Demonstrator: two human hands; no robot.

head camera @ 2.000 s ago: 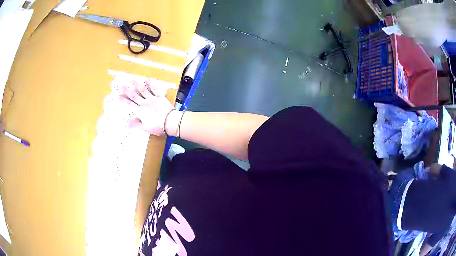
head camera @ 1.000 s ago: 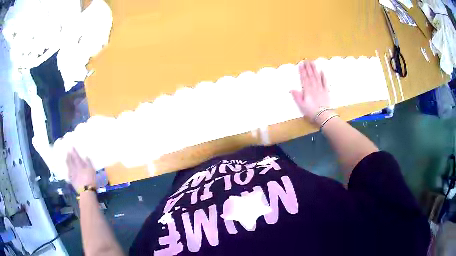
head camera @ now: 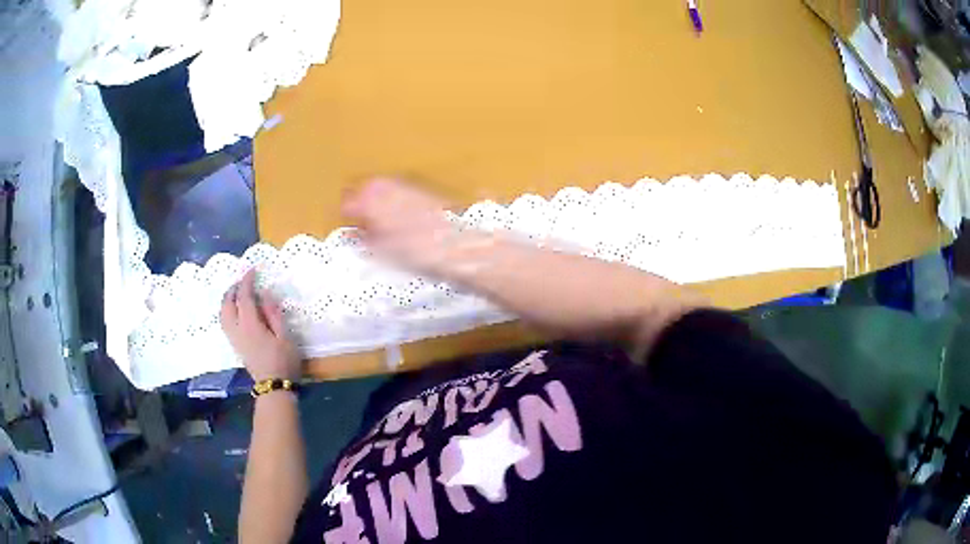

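A long strip of white scalloped eyelet lace trim [head camera: 659, 228] lies along the near side of the tan table, scalloped edge away from me. Its left part runs past the table's left edge and bends up at the far left. My left hand [head camera: 258, 324] lies on the lace near the left table edge; whether the fingers grip it is not clear. My right hand [head camera: 394, 218] is blurred, above the lace's scalloped edge, left of the middle; its fingers cannot be made out. Black-handled shears [head camera: 867, 197] lie at the right, beyond the lace end.
A crumpled white lace pile [head camera: 229, 53] is at the upper left. Narrow white tape strips [head camera: 854, 234] are beside the lace's right end. A marking pen [head camera: 695, 17] lies at the far side. Printed scraps [head camera: 872, 64] are at the upper right. White machine tables stand at the left.
My right hand has moved left across the lace, off the spot where it lay flat. My left hand has moved a little right and up. The view has shifted.
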